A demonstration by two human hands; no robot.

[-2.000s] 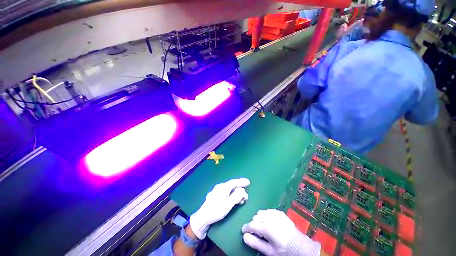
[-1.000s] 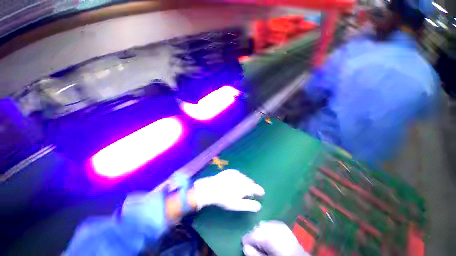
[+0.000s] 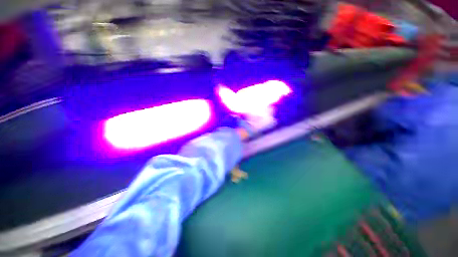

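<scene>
The view is blurred. My left hand (image 3: 260,120), in a white glove, is stretched out over the conveyor's near edge, at the glow of the farther lamp (image 3: 266,95). The glare and blur hide its fingers, and I cannot tell whether it holds anything. My light blue left sleeve crosses the lower left and middle. My right hand is not in view. The green mat (image 3: 281,201) lies below and right of my arm, with a yellow tape mark (image 3: 238,174) beside my sleeve.
The nearer lamp (image 3: 158,123) glows over the dark conveyor (image 3: 65,165). A metal rail (image 3: 321,119) runs along the conveyor. A corner of the sectioned board tray (image 3: 369,238) shows at lower right. A person in blue (image 3: 417,150) is at right. Red bins (image 3: 359,27) stand beyond.
My left hand has moved forward from above the mat to the farther lamp. My right hand has gone out of the picture. The view has swung left, leaving less of the tray visible.
</scene>
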